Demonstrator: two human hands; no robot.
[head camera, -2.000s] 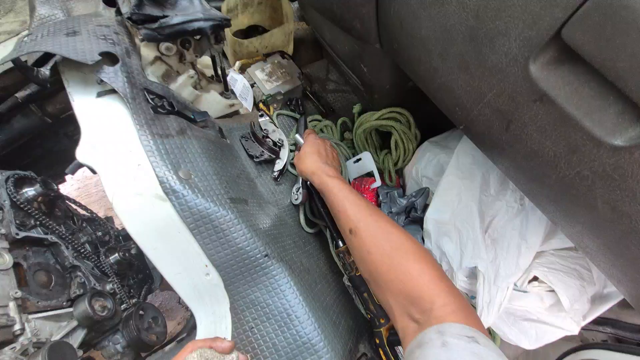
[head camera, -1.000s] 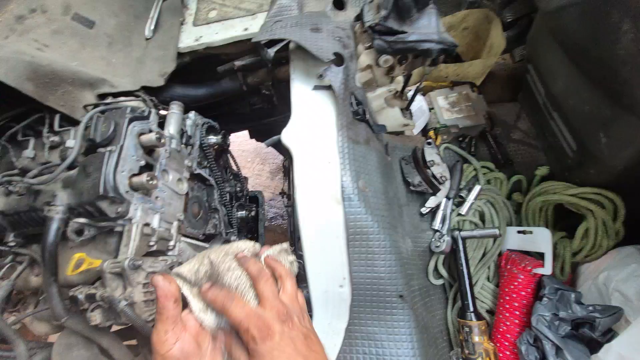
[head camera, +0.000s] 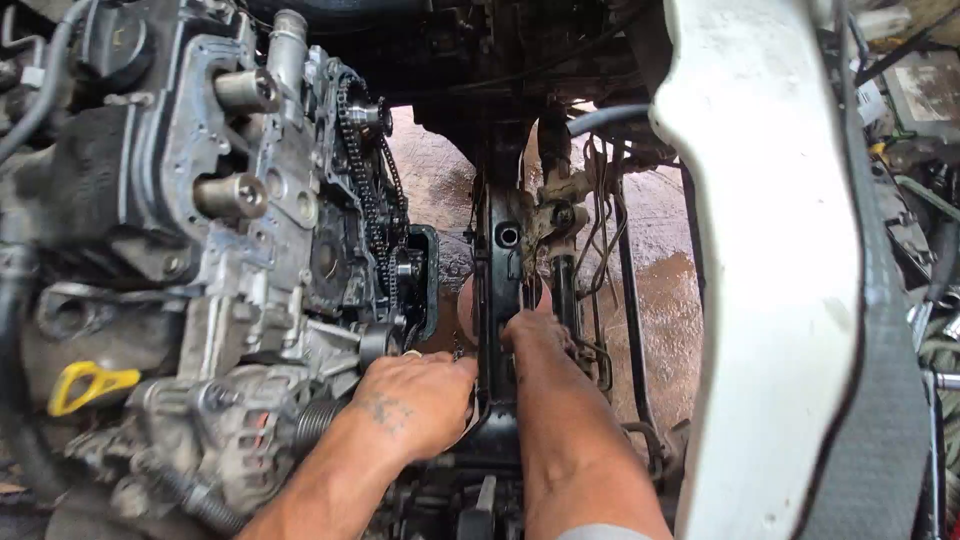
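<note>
My left hand (head camera: 420, 397) is lowered beside the engine's front end, its back upward, between the idler pulley (head camera: 379, 343) and a black metal crossmember (head camera: 504, 285); its fingertips are hidden. Deeper in the gap, at the right side of the crossmember, is my right hand (head camera: 536, 334). A thin, light-coloured object seems to stand just beyond it, and whether the hand grips it cannot be told. The engine's exposed timing chain (head camera: 356, 165) runs down left of the gap. Below it sits the ribbed alternator pulley (head camera: 319, 426).
Metal lines (head camera: 600, 225) and a steering shaft or rod (head camera: 564, 289) run right of the crossmember. A white body panel (head camera: 772, 262) bounds the bay on the right. The engine (head camera: 172, 165) fills the left side, with a yellow dipstick handle (head camera: 94, 386) low on it.
The view has moved over the engine bay. The cloth seen under a hand one second ago is out of sight, and both hands are now down in the gap beside the engine.
</note>
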